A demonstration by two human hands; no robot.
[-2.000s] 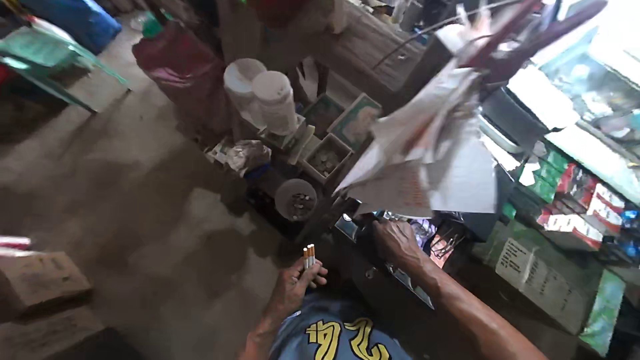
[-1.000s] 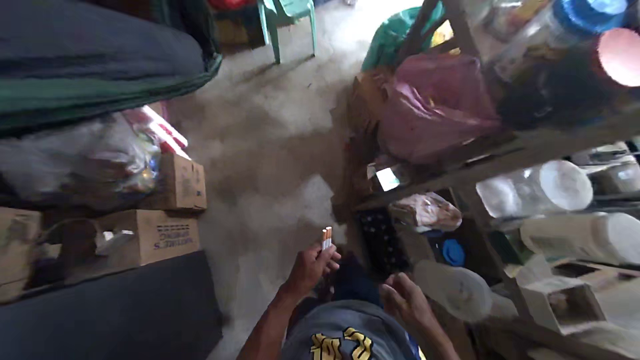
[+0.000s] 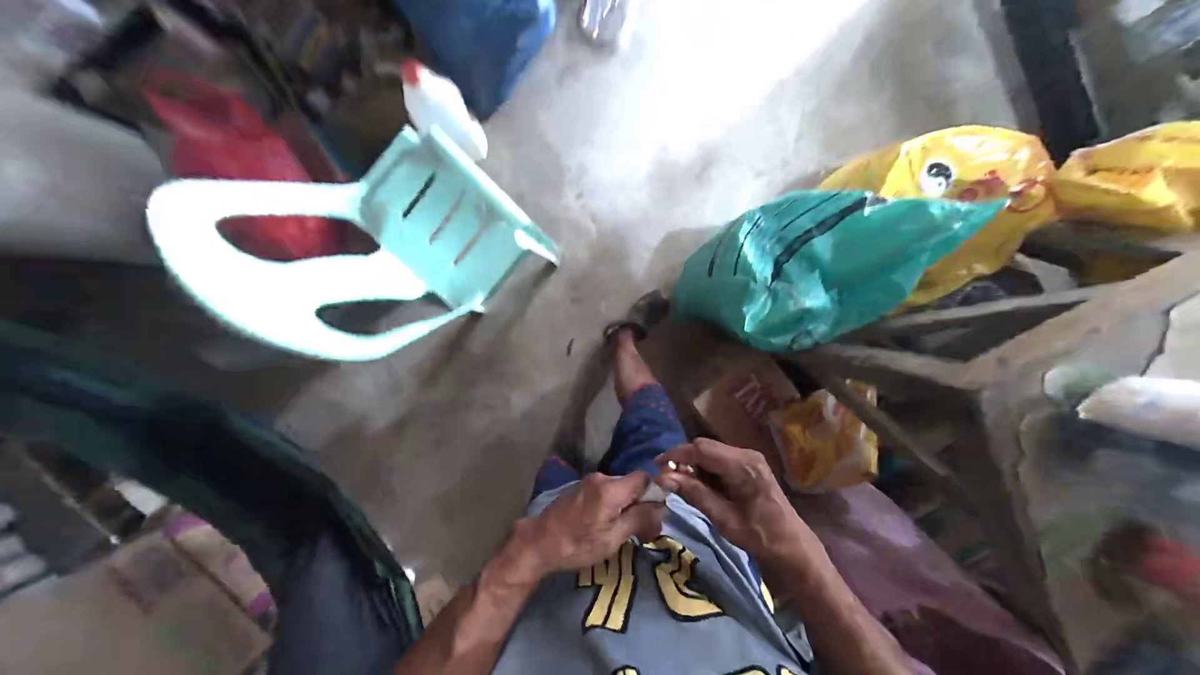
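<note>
My left hand (image 3: pixel 595 520) and my right hand (image 3: pixel 736 487) are close together in front of my grey shirt (image 3: pixel 647 609) with yellow lettering. Between the right thumb and fingers are small pale ends, apparently cigarettes (image 3: pixel 682 467), mostly hidden by the fingers. The left fingertips pinch a small pale, thin item (image 3: pixel 654 492), too small to identify, beside the right fingertips. My leg in blue patterned shorts (image 3: pixel 647 427) extends forward over the concrete floor.
A pale green plastic chair (image 3: pixel 450 220) lies to the left. A teal plastic bag (image 3: pixel 806 267) and a yellow bag (image 3: pixel 984 178) are at the right, beside a wooden shelf frame (image 3: pixel 994 375). A dark green-edged fabric (image 3: pixel 309 506) hangs at lower left.
The view has swung towards the chair and bags. My hands, apart one second ago with cigarettes upright in the left, are now together, and small pale ends show at the right fingers.
</note>
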